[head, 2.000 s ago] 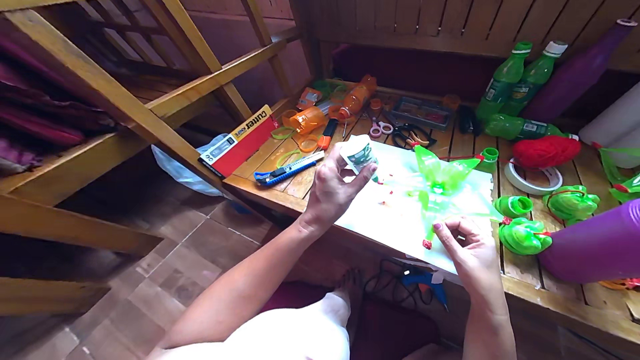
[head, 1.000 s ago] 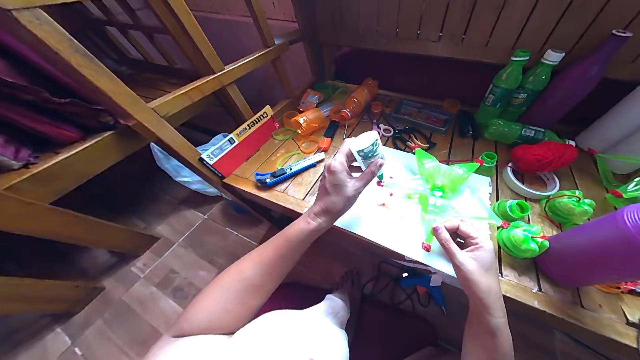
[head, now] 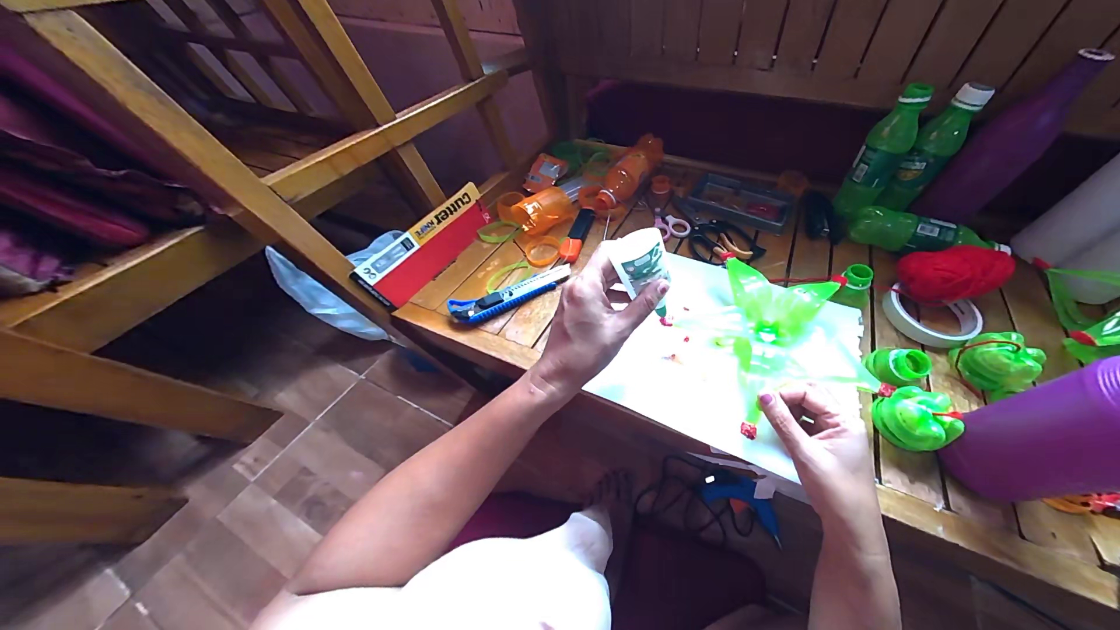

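My left hand [head: 595, 315] grips a small white squeeze bottle [head: 640, 258] with green print, tilted nozzle down. The nozzle meets or hangs just over a small red tip [head: 667, 321] at the left end of a clear-green, star-shaped plastic piece [head: 774, 306]. That piece, cut with several pointed arms, rests over white paper [head: 700, 385]. My right hand [head: 814, 429] pinches its lower arm between thumb and forefinger, near another red tip [head: 749, 430]. Other arms also end in red. Whether the nozzle touches the plastic, I cannot tell.
A blue cutter knife [head: 507, 296], its red card package [head: 424, 245], scissors [head: 672, 226] and pliers [head: 726, 241] lie on the slatted table. Green bottles [head: 884, 153], red yarn [head: 955, 273], a tape roll [head: 933, 317] and a purple container [head: 1041, 433] stand right. A blue glue gun [head: 744, 503] hangs below.
My left hand has tipped the white bottle from roughly sideways to nozzle down. My right hand still holds the green plastic in much the same place.
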